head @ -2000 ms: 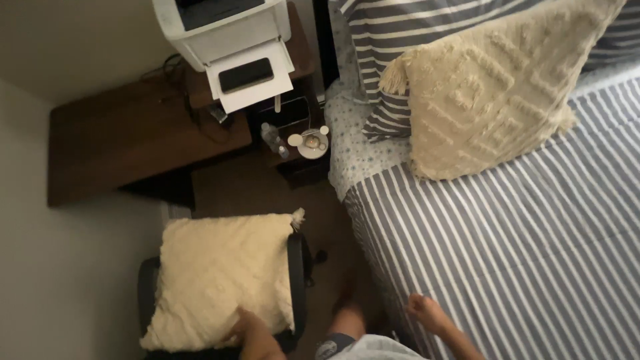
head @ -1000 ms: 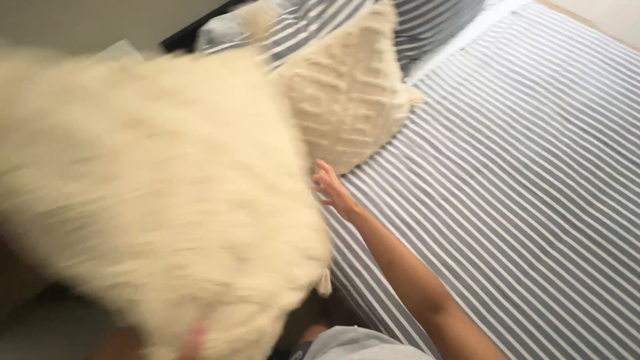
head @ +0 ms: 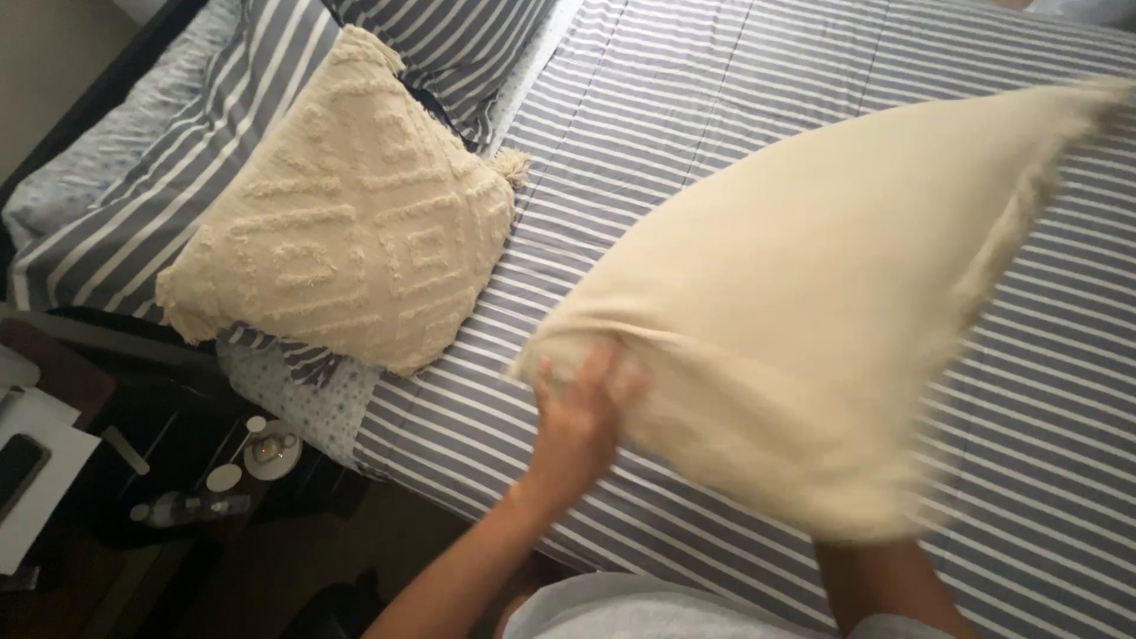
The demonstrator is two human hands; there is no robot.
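My left hand (head: 581,408), somewhat blurred, is at the near left corner of a cream throw pillow (head: 781,266), its fingers pressed against the fabric. The pillow is tilted over the striped bedspread (head: 710,53), plain side toward me, with a fringed edge at the right. My right forearm reaches up under the pillow's near edge; the right hand itself is hidden behind it. A second cream pillow (head: 355,213) with tufted diamond patterns and tassels leans on striped pillows (head: 257,89) at the upper left.
Left of the bed, a dark nightstand holds a clear plastic bottle (head: 177,509) and a small white dish (head: 272,454). At the left edge a phone (head: 19,470) lies on a white surface (head: 53,479). Part of a black object (head: 333,612) shows on the floor.
The cream pillow that sat on the black chair two seconds ago has been lifted and brought over the bed. My left hand has gone from the chair side to over the bed. The view has turned.
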